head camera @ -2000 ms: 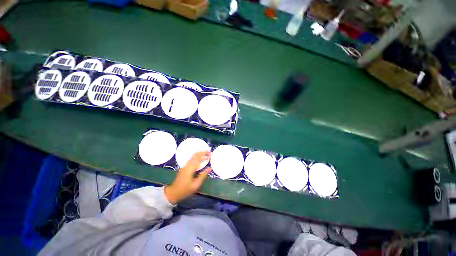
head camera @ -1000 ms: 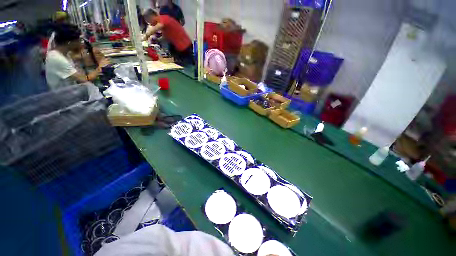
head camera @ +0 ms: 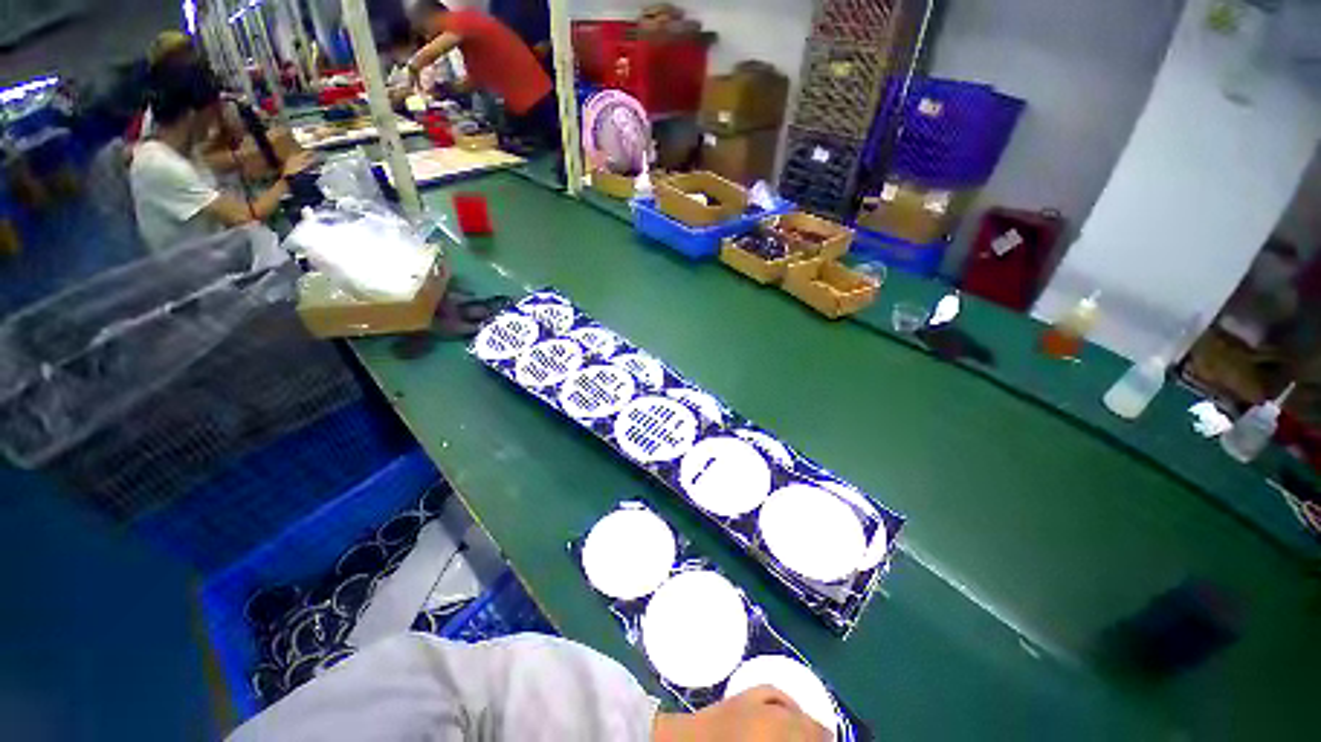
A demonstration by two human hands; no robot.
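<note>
The die-cut sheet with plain white circles (head camera: 695,626) lies on the green bench at the bottom centre, its near part cut off by the picture's lower edge. My left hand (head camera: 746,716) is at the bottom edge, over the third visible circle; its fingers are mostly cut off, and whether they hold anything is hidden. A grey sleeve covers that arm. The stack of slotted-circle sheets (head camera: 655,429) lies just beyond, overlapping, with barred circles at the far end and plainer ones near. My right hand is not in view.
A blue crate (head camera: 232,638) with ring scraps stands lower left. Cardboard trays (head camera: 829,287), squeeze bottles (head camera: 1134,389) and a red block (head camera: 472,215) are on the bench's far parts. A blurred dark object (head camera: 1173,631) is at right. People work at the upper left.
The view has swung up and left from the bench to the room, then shifted slightly. My left hand, earlier on the second circle, now shows at the bottom edge over the third circle.
</note>
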